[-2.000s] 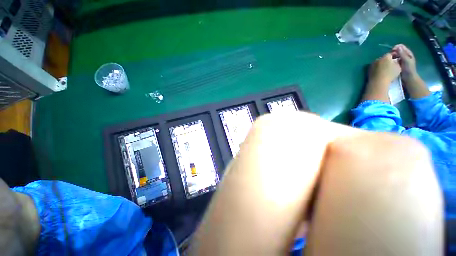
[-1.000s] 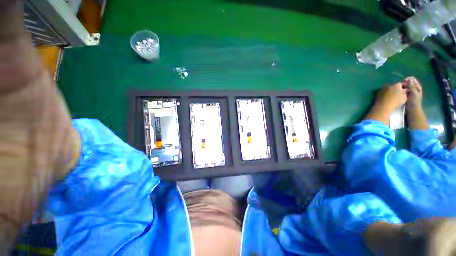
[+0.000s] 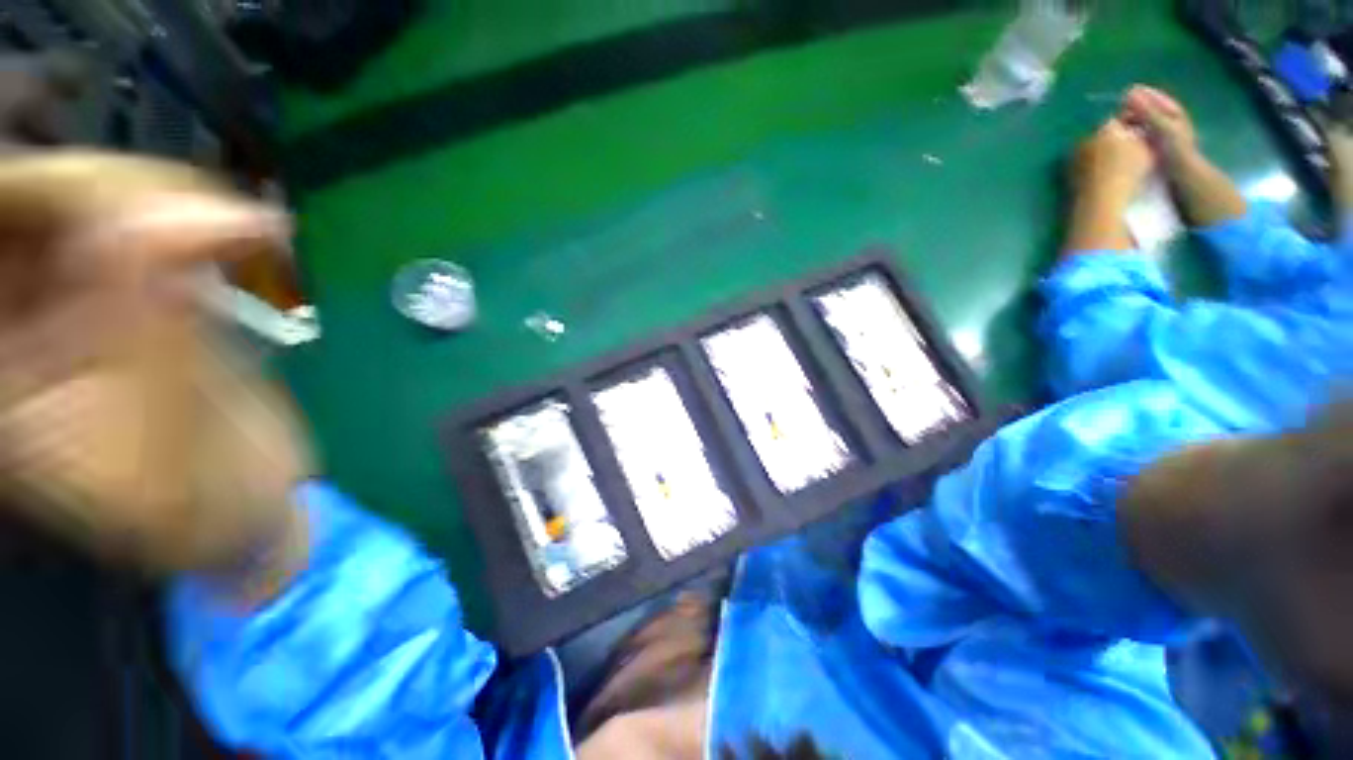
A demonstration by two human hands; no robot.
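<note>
A black tray lies tilted on the green mat, with several white phone units side by side in its slots. The leftmost unit shows grey areas and an orange piece. My left hand is large and blurred at the left edge, raised above the bench, away from the tray; whether it holds anything cannot be told. My right hand is blurred and cut off by the right edge; its fingers are hidden.
A clear cup of whitish bits stands behind the tray. A small whitish pile lies beside it. At right, a neighbouring person's hands are near a white piece. A plastic-wrapped post stands at the far side.
My hands have moved apart from over the tray to the two sides since two seconds ago. The view has turned, so the tray appears more tilted than one second ago.
</note>
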